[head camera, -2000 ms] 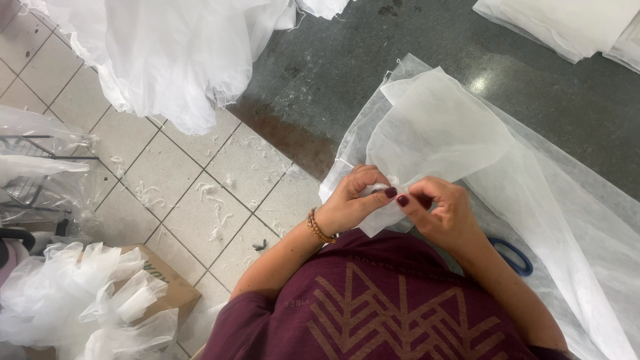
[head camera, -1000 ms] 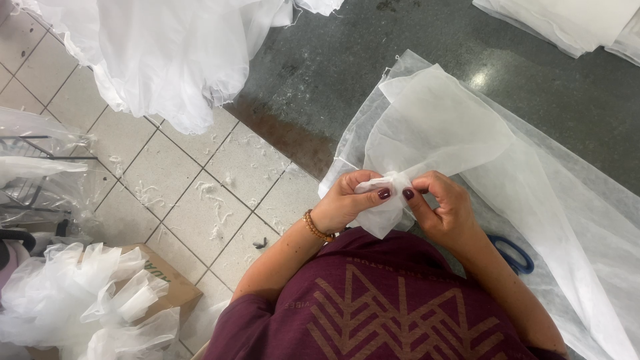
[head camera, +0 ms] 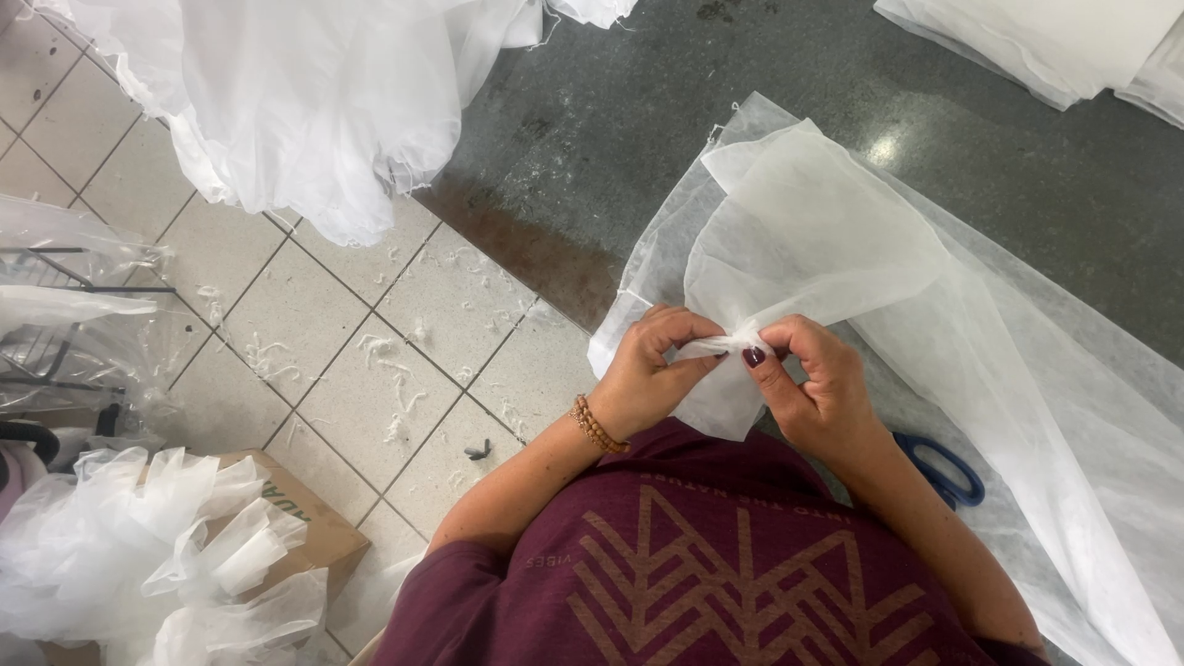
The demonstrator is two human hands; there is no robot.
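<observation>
Both my hands pinch a gathered spot in a sheer white fabric [head camera: 823, 231] at the table's near edge. My left hand [head camera: 661, 361], with wooden bead bracelets at the wrist, holds a bunched fold between thumb and fingers. Close beside it, my right hand [head camera: 809, 379] grips the same bunch, thumb on top. A loose end of the fabric hangs below my fingers, in front of my shirt. The rest spreads up and to the right over the dark tabletop [head camera: 1017, 185]. Scissors with blue handles [head camera: 943, 470] lie near my right forearm, their blades hidden.
A heap of white fabric [head camera: 305, 102] hangs over the table's far left edge. More folded white fabric [head camera: 1045, 37] lies at the top right. On the left stand a cardboard box [head camera: 324, 527] with white sheer pieces [head camera: 120, 546] and a wire rack [head camera: 55, 324]. Thread scraps litter the tiled floor [head camera: 342, 361].
The fabric between my fingers has become more tightly bunched, and its loose end hangs lower. My fingers have shifted around the gather. The scissors have stayed by my right forearm.
</observation>
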